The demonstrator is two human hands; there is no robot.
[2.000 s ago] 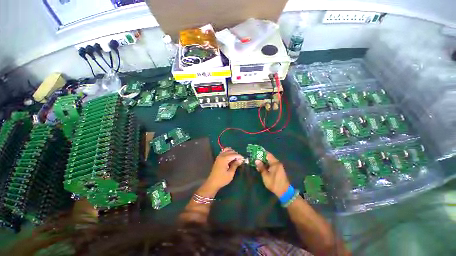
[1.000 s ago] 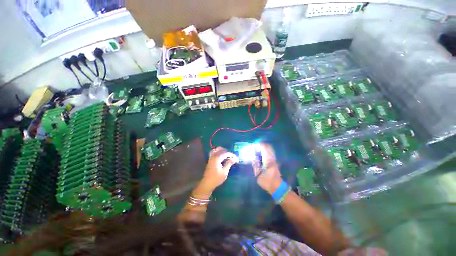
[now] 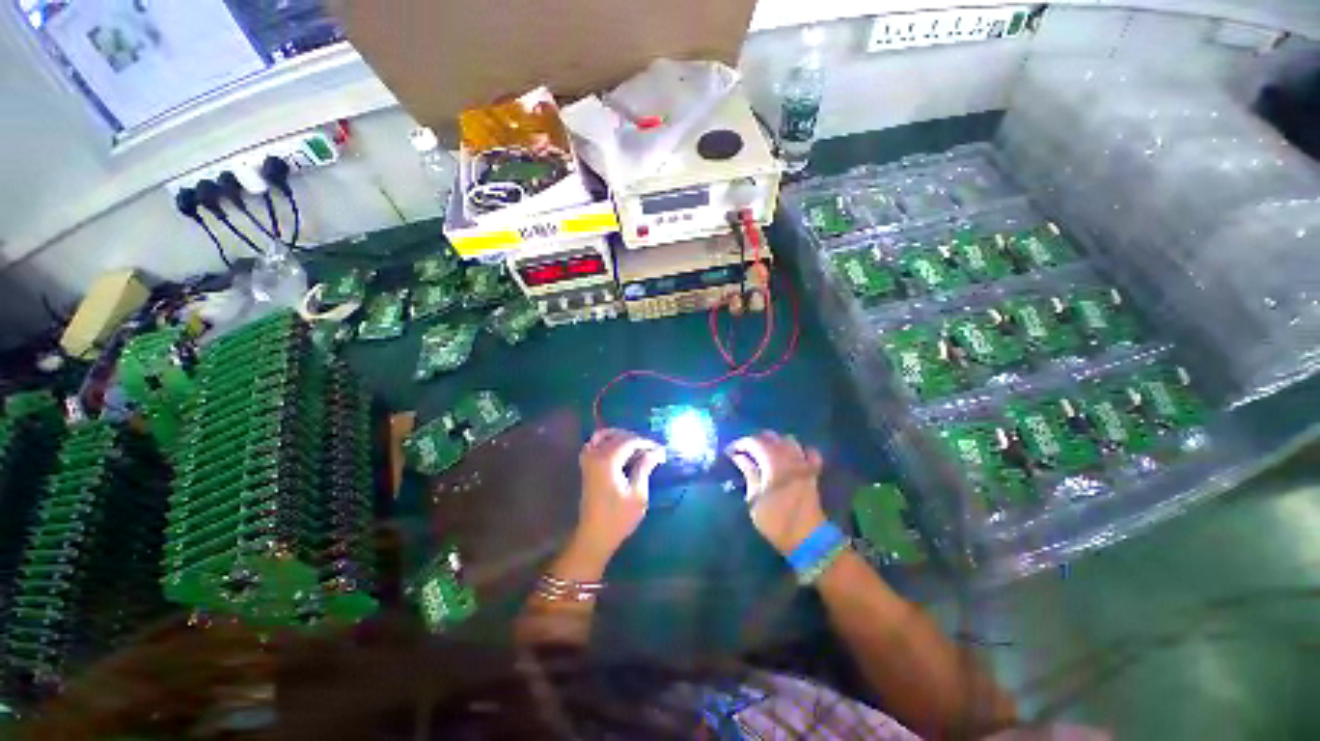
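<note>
A bright white light (image 3: pixel 692 433) glows between my hands and washes out most of the small green circuit board (image 3: pixel 669 411) under it. My left hand (image 3: pixel 615 489) is at the left of the glow, thumb and fingers pinched together. A thin red test lead (image 3: pixel 637 375) runs from the instruments to this hand; its tip is lost in the glare. My right hand (image 3: pixel 779 492), with a blue wristband, is just right of the glow, fingers bent towards it. Glare hides whether its fingertips touch the board.
A brown mat (image 3: pixel 500 485) and loose boards (image 3: pixel 460 432) lie to the left, beside racked green panels (image 3: pixel 239 463). A power supply (image 3: pixel 565 275) with red digits and a cream instrument (image 3: pixel 680 203) stand behind. A clear blister tray (image 3: pixel 999 555) of boards is at right.
The board was unlit in my right hand two seconds ago; a bright light now shows. The glow has moved slightly left, and my right hand sits farther from it than one second ago.
</note>
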